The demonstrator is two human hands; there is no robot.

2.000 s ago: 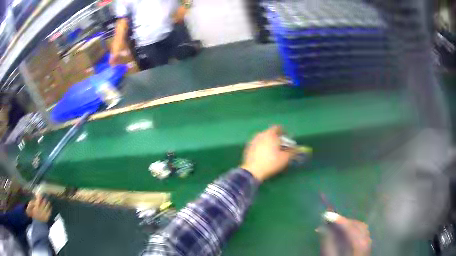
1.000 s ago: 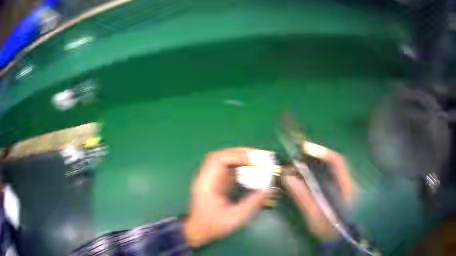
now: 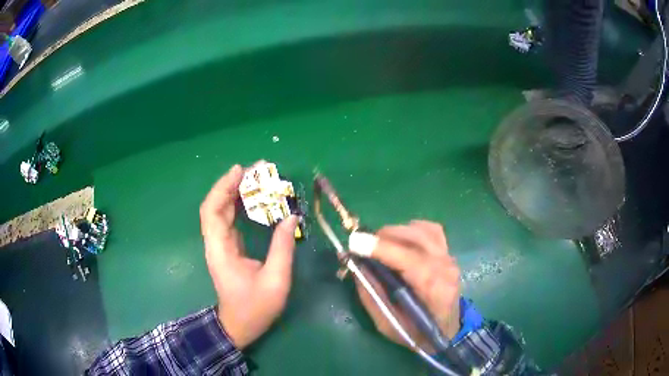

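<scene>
My left hand (image 3: 246, 275) holds a white plastic housing (image 3: 258, 192) between thumb and fingers, its open face with brass-coloured strips turned up. A dark part with a small yellow piece (image 3: 298, 230) sits at its lower right edge, partly behind my thumb. My right hand (image 3: 418, 283) grips a soldering iron (image 3: 334, 202) like a pen, with a pale tube tied alongside. The iron's copper-brown tip is to the right of the housing, apart from it. A white wrap shows at my right fingers.
A clear fume funnel (image 3: 557, 172) with a grey ribbed hose (image 3: 576, 55) stands at the right. A silvery-bits tray (image 3: 606, 239) is beside it. Units lie at the left on the belt (image 3: 42, 160) and dark table (image 3: 82, 233), and another (image 3: 523, 40) at the upper right.
The view has swung down over the green mat. The housing's brass-stripped face now shows clearly. My right hand with the iron is farther from the housing than a second ago.
</scene>
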